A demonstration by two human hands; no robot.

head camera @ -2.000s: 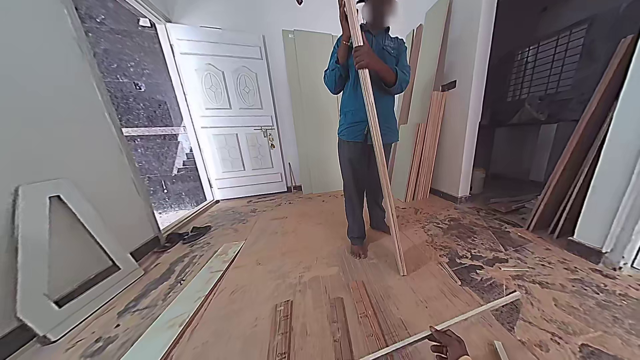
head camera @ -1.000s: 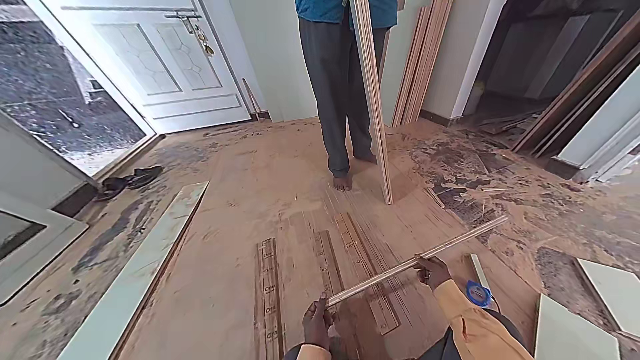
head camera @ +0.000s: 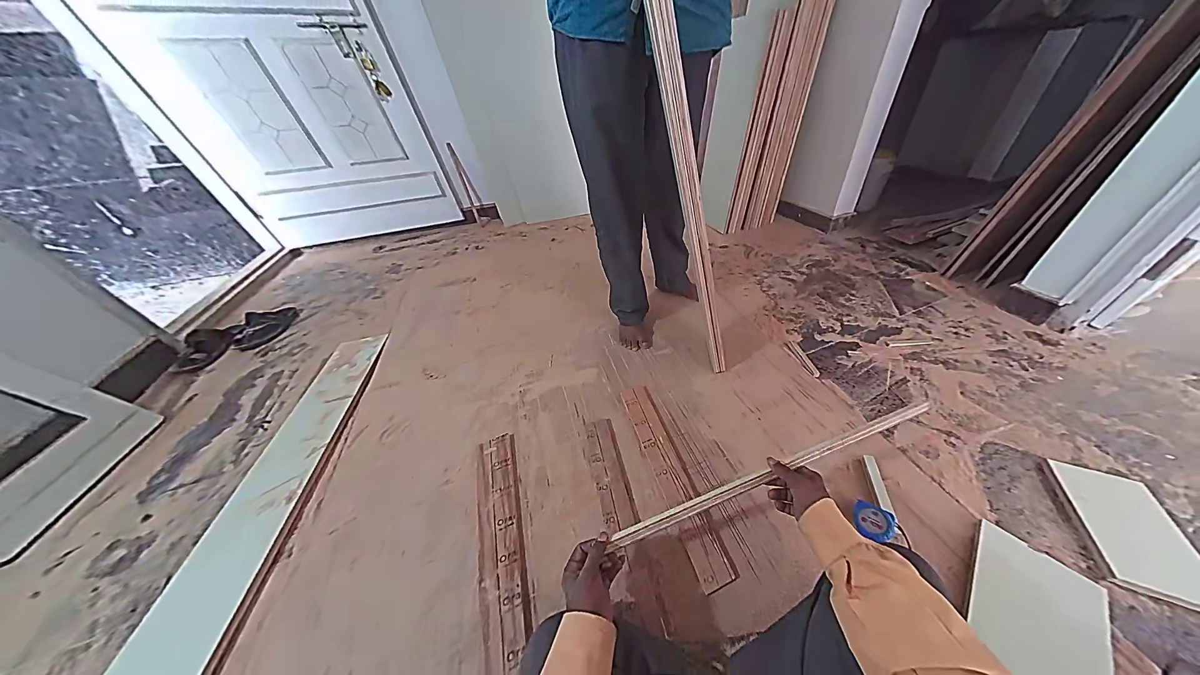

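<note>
A thin wooden strip is held slantwise above the dusty floor sheet, its far end up to the right. My left hand pinches its near end, and my right hand grips it around the middle. Beneath and left of it lie several narrow printed strips on the sheet. Beside my right forearm rests a blue tape measure, with a short pale strip just behind it.
A person stands ahead, holding upright a bundle of long strips. A long pale board lies at left, near black footwear. Pale panels lie at lower right. Boards lean at right; a white door stands behind.
The view has tilted down. Two seconds ago only one of my hands showed at the strip; now both hold it. The other person's strips remain upright.
</note>
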